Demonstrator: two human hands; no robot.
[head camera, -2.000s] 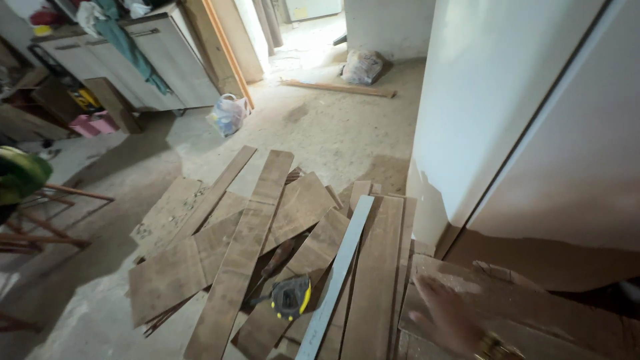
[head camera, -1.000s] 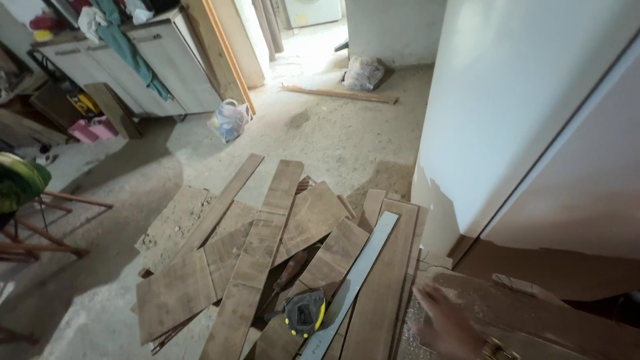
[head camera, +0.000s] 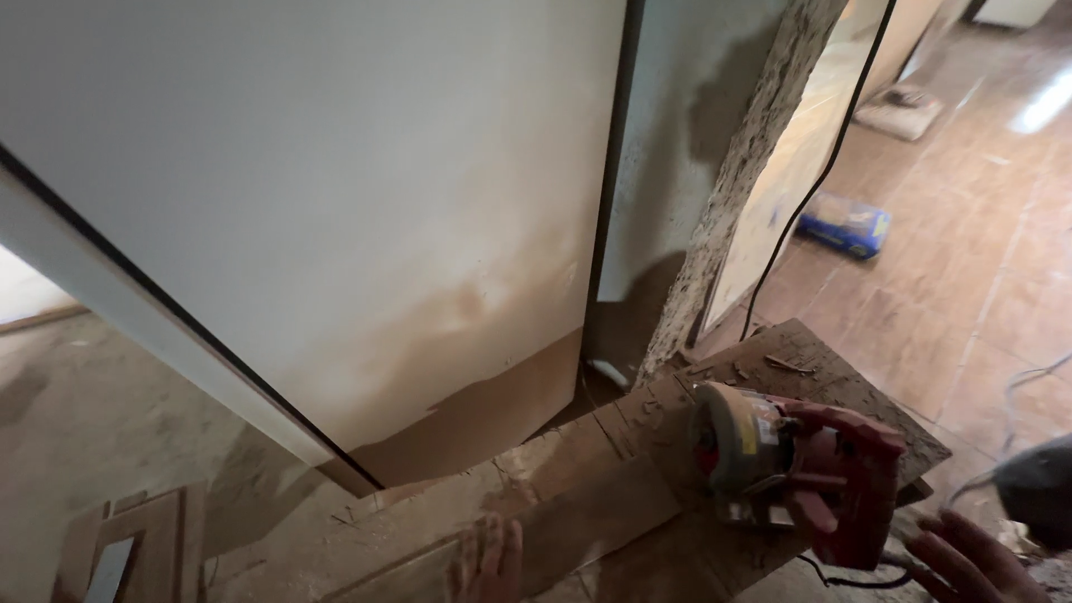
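Note:
My left hand (head camera: 488, 563) lies with its fingers on a brown wooden plank (head camera: 599, 519) near the bottom middle. My right hand (head camera: 963, 557) is at the lower right, fingers spread, just right of a red circular saw (head camera: 804, 469); it does not grip the saw. The saw rests on dusty brown boards (head camera: 804, 360) strewn with chips, to the right of the plank's end. A black cord runs from under the saw toward my right hand. At the bottom left, a grey metal strip (head camera: 109, 571) lies on other brown planks (head camera: 167, 536).
A large white panel (head camera: 377, 209) with a stained lower edge stands in front. Right of it are a rough wall edge (head camera: 737, 176) and a hanging black cable (head camera: 825, 176). On the tiled floor beyond lie a blue package (head camera: 842, 226) and a pale bundle (head camera: 899, 111). A dark object (head camera: 1038, 494) is at the right edge.
The view has swung far to the right, bringing the circular saw and tiled floor into sight. My right hand now shows as well. The tape measure seen earlier is out of view.

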